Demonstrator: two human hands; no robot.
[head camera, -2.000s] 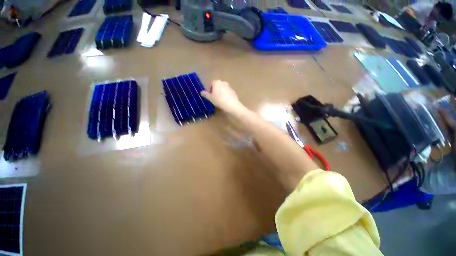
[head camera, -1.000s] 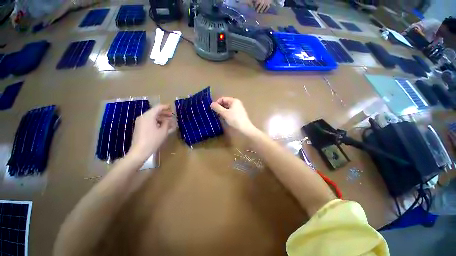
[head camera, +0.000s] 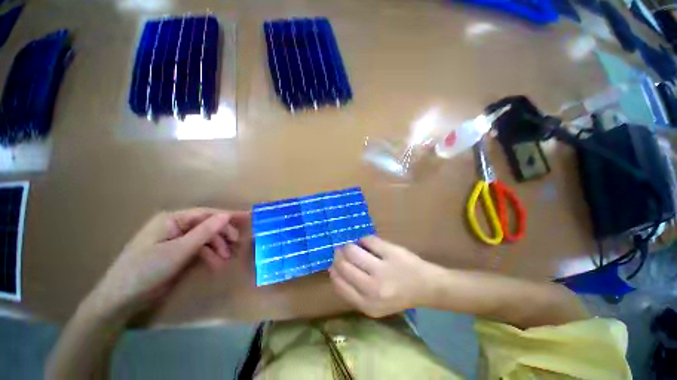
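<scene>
A bright blue solar cell (head camera: 312, 230) with pale stripes is low in the middle, close in front of my body. My right hand (head camera: 378, 276) holds its lower right edge, with the fingertips on that corner. My left hand (head camera: 182, 241) is just left of the cell, fingers partly curled and nothing clear in it; its fingertips do not visibly touch the cell. Loose thin ribbons (head camera: 393, 157) lie beyond the cell.
Finished cell stacks (head camera: 177, 67) stand at the far left, with another stack (head camera: 308, 63) at top centre. Scissors (head camera: 486, 200), a flux bottle (head camera: 464, 137), a sponge tray (head camera: 528, 160) and a dark soldering station (head camera: 627, 182) are on the right.
The view has tilted down towards my body. The dark cells I held at the far side now lie there released. My hands have come back near me, the right one on a bright blue cell.
</scene>
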